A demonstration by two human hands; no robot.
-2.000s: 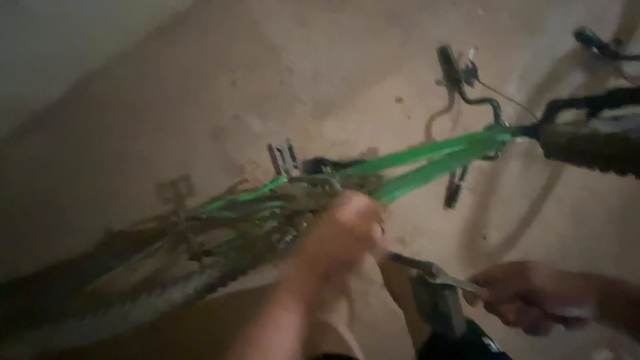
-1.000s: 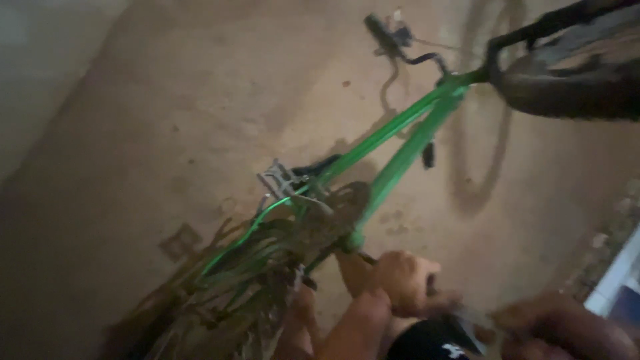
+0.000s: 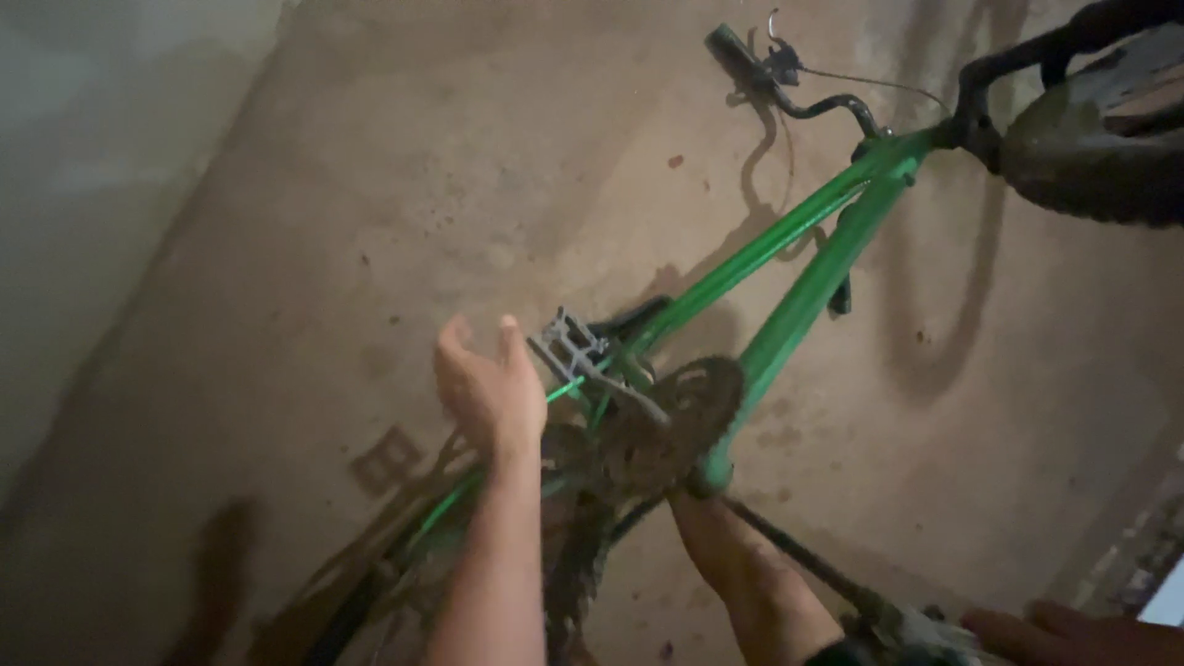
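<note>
A green bicycle frame (image 3: pixel 805 287) runs diagonally across the head view, with a dark chainring (image 3: pixel 689 416) near the middle. My left hand (image 3: pixel 490 384) is raised beside the grey pedal (image 3: pixel 566 344), its thumb and fingers apart and nothing between them. Toward the lower right a dark crank arm (image 3: pixel 800 550) reaches down to a blurred part, perhaps the other pedal (image 3: pixel 925 634). Close by this part lies my right hand (image 3: pixel 1064 634), cut off by the bottom edge; its grip is unclear. The rear wheel is partly hidden behind my left forearm.
The handlebar with its black grip (image 3: pixel 735 55) and brake lever is at the top. A front tyre (image 3: pixel 1091 171) fills the upper right. My bare leg (image 3: pixel 754 573) is beneath the frame. A brownish floor (image 3: pixel 444 185) bears shadows, and a pale wall (image 3: pixel 120 102) stands left.
My left hand has moved from below the frame's lower end up and left to beside the grey pedal. The view has shifted. My right hand stays at the lower right.
</note>
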